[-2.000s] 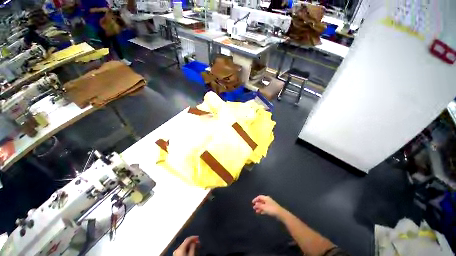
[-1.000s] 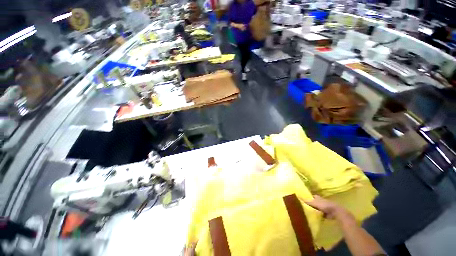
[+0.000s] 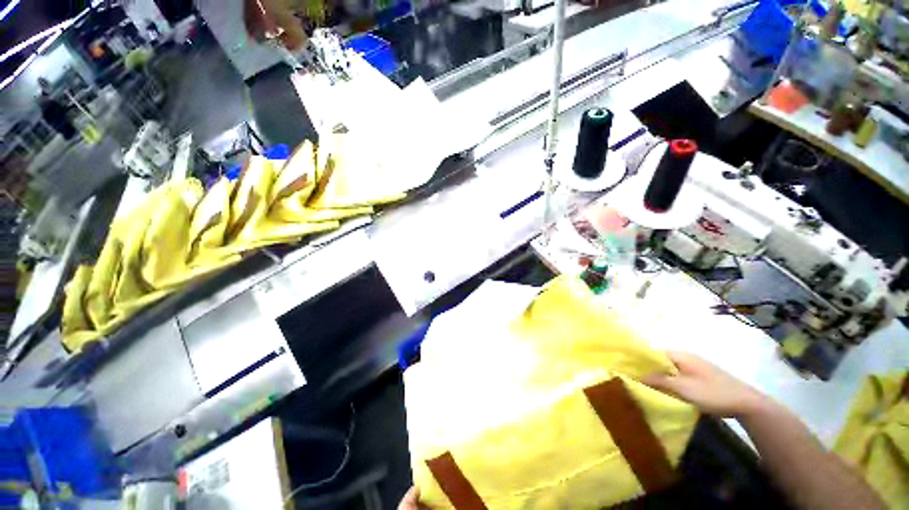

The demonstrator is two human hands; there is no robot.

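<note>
A yellow panel stack (image 3: 538,438) with two dark-brown strips is held in front of me, off the table. My right hand (image 3: 695,383) grips its right edge; the fingers are partly hidden by the fabric. My left hand (image 3: 410,500) is at its lower left edge, mostly hidden, with only a small part showing at the picture's bottom. The brown strips (image 3: 630,428) run down the near side. The top of the panels is washed out nearly white.
Overlapped yellow panels (image 3: 214,229) lie in a row along the central bench (image 3: 439,261). A sewing machine (image 3: 757,239), a black thread cone (image 3: 592,144) and a red-topped cone (image 3: 670,175) stand right. A thin pole (image 3: 554,110) rises beside them. A blue bin (image 3: 60,448) is lower left.
The view has swung left to the central bench. The yellow panels, earlier lying on the white machine table, are now lifted and carried between my hands. Some yellow fabric remains at the right.
</note>
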